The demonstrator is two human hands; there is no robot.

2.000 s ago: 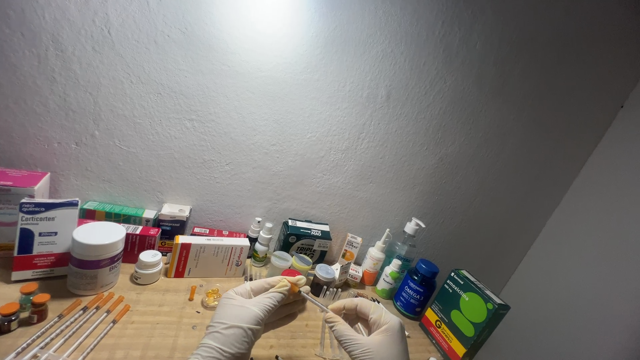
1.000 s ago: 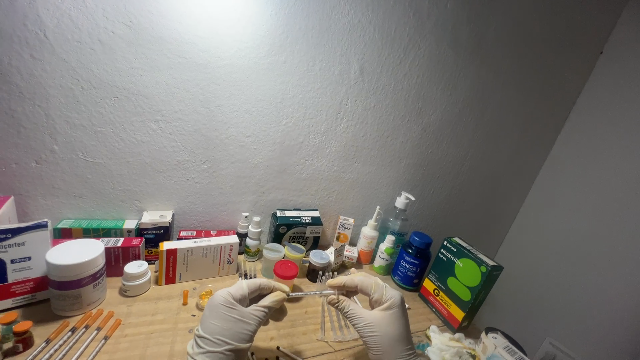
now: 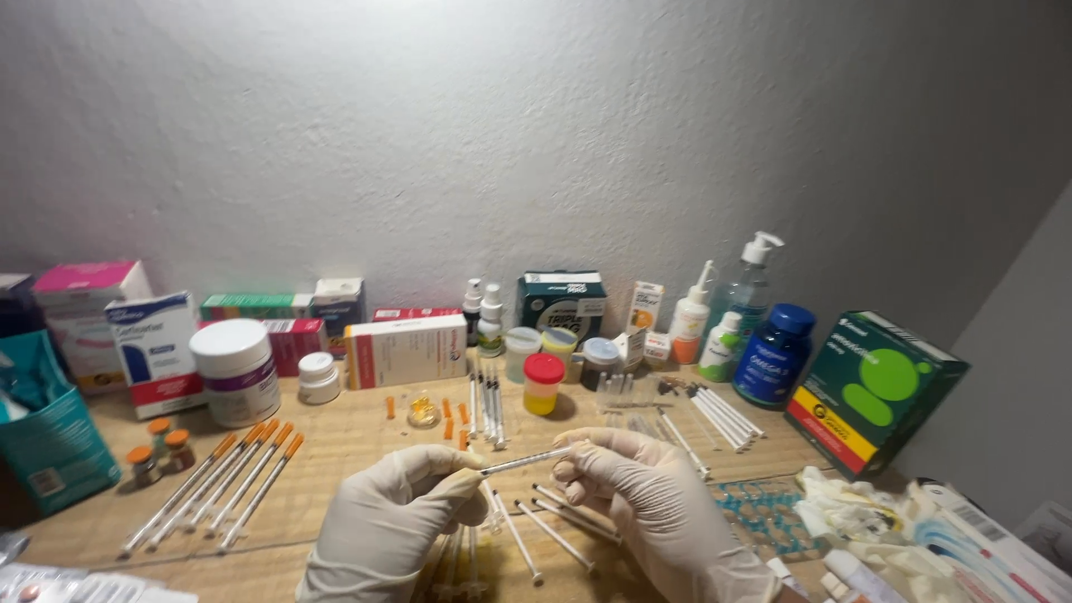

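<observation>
Both hands wear pale latex gloves. Between them, above the wooden table, a slim syringe (image 3: 526, 460) is held nearly level. My left hand (image 3: 398, 519) pinches its left end, and my right hand (image 3: 649, 494) grips the right end. No orange cap shows on this syringe. Below and between the hands lie several loose plungers (image 3: 553, 533) with dark tips. Beyond the hands stands a specimen cup (image 3: 543, 385) with a red lid and yellow contents. Orange caps (image 3: 448, 429) lie near a small clear dish (image 3: 423, 410) holding something golden.
Orange-capped syringes (image 3: 239, 486) and small vials (image 3: 178, 450) lie or stand at left. Medicine boxes (image 3: 406, 352), a white jar (image 3: 239, 377), a blue bottle (image 3: 772, 356) and a pump bottle (image 3: 741, 289) line the wall. Crumpled gloves (image 3: 871, 523) and a blue blister-like sheet (image 3: 766, 515) lie at right.
Two seconds ago my left fingers were at an orange cap by the syringe; now the syringe shows without it. The view has shifted, showing more of the table.
</observation>
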